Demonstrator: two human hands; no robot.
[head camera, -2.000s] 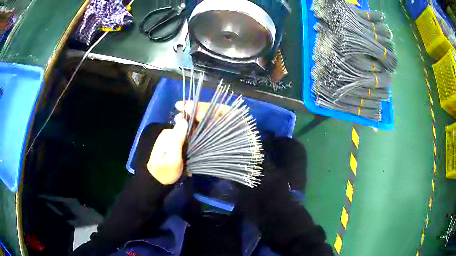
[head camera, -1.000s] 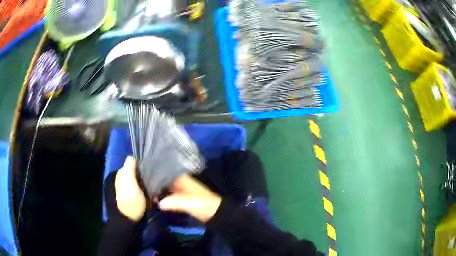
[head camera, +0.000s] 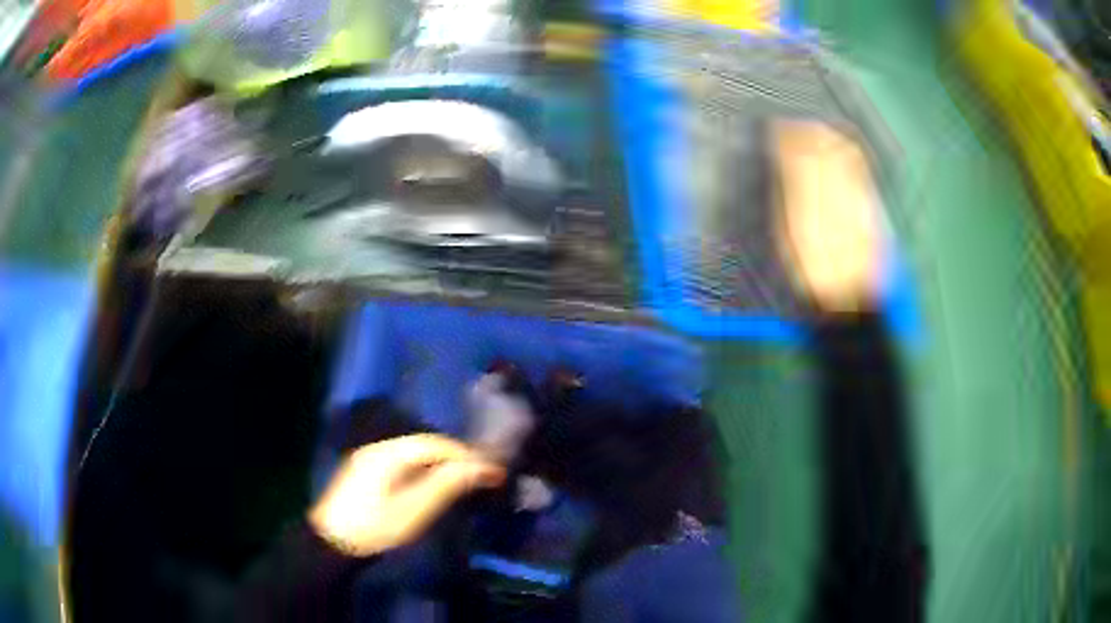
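The frame is heavily blurred. My right hand (head camera: 831, 217) is over the right side of the blue parts tray (head camera: 652, 231), on or just above the heaped grey wires (head camera: 731, 183); its fingers are too blurred to tell whether it holds any. My left hand (head camera: 396, 493) is over the blue lap bin (head camera: 408, 353), thumb and fingers near each other. A small pale blurred shape (head camera: 497, 416) lies just beyond its fingertips; whether the hand holds it cannot be told. No fanned wires show in my left hand.
The round machine (head camera: 445, 177) stands ahead on the bench. The purple-white cloth (head camera: 195, 164) and lime-rimmed fan (head camera: 286, 43) are ahead left. A light-blue tray (head camera: 43, 389) is at the far left. Yellow bins (head camera: 1036, 146) stand along the right edge.
My right hand has moved from the wire bundle at my lap out to the parts tray. The grey bundle is gone from between my hands. The view has shifted.
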